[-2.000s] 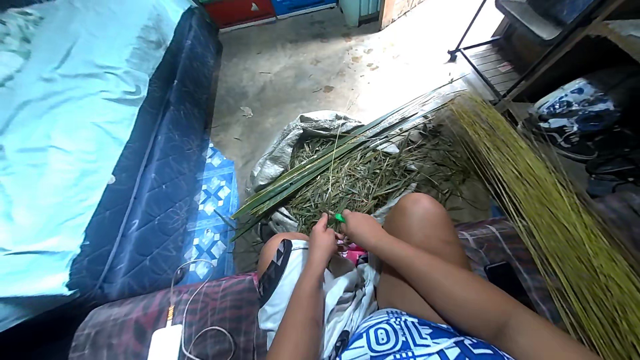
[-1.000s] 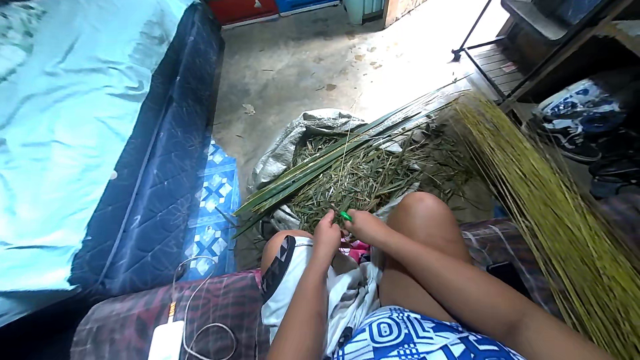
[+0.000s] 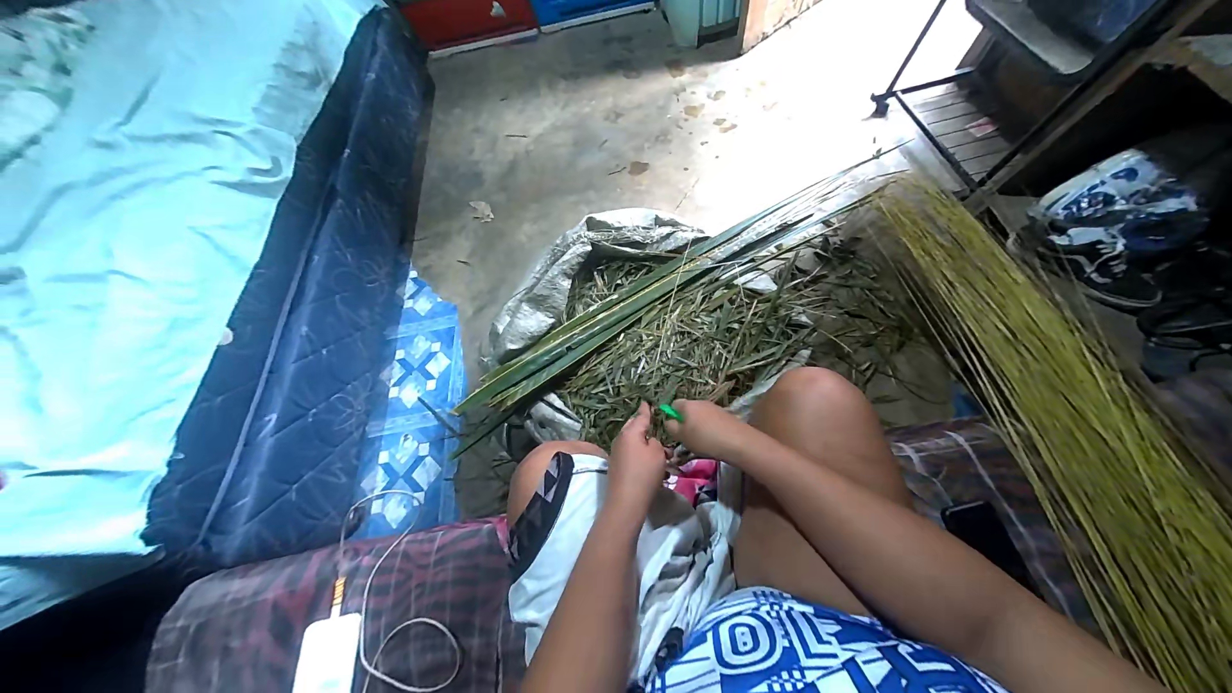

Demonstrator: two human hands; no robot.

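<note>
Above my lap, my left hand has its fingers drawn together; whether a leaf strip is between them is too small to tell. Close on its right, my right hand is closed on a small green-handled tool, its kind unclear. Just beyond both hands lies a white woven sack full of cut leaf scraps. Long green palm leaves lie slantwise across the sack. To the right, a large bundle of thin yellow-green leaf ribs slopes down past my right arm.
A bed with a dark blue mattress stands at the left. On the padded seat are a white power bank with a cable and a black phone. A metal-framed rack and a patterned bag are at the right.
My hands have shifted slightly over my lap, and the green tool's angle has changed. The sack, the long leaves and the bundle of ribs stay in place.
</note>
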